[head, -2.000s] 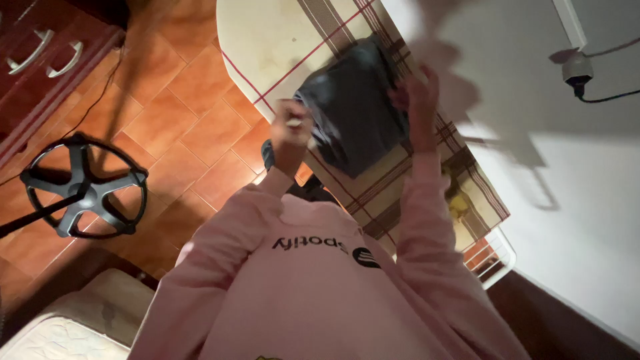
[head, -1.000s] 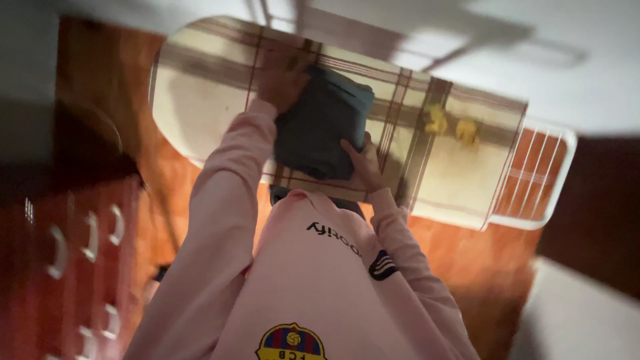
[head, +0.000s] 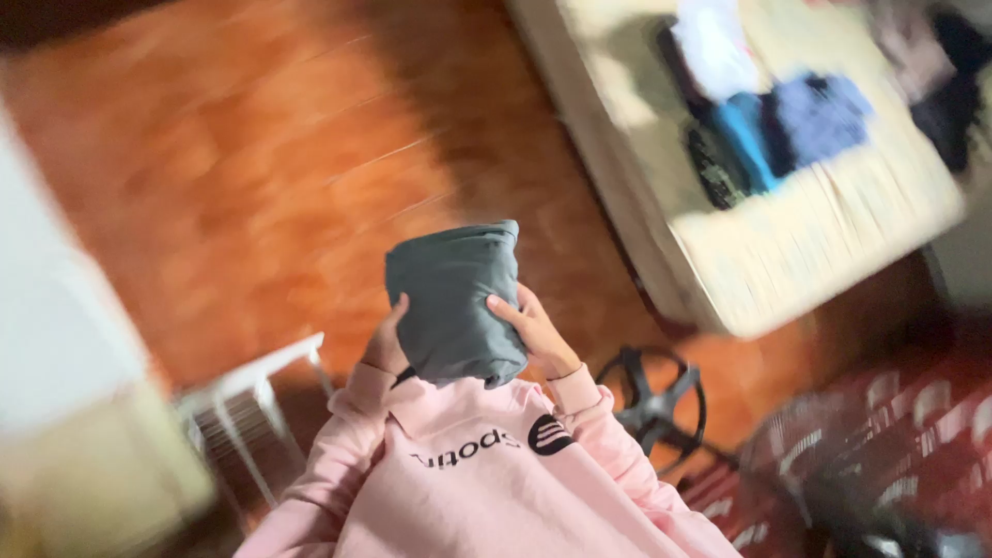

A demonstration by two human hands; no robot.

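A folded grey-green cloth garment [head: 457, 302] is held up in front of my chest, over the tiled floor. My left hand [head: 387, 333] grips its left edge, with the thumb on the near face. On the opposite edge, my right hand [head: 539, 325] holds it with the thumb laid across the fabric; the fingers of both hands are mostly hidden behind it. Both forearms are in pink sleeves.
At the upper right stands a mattress [head: 814, 225] with a blue garment [head: 821, 120] and a white one [head: 713, 50] among other clothes. A black round stand base [head: 655, 403] is on the floor beside red drawers [head: 876, 449]. A white metal rack [head: 248, 372] stands left.
The folded garment was over the checked ironing-board cover; now both hands hold it in the air, away from the board. The view has turned strongly, toward the mattress with clothes.
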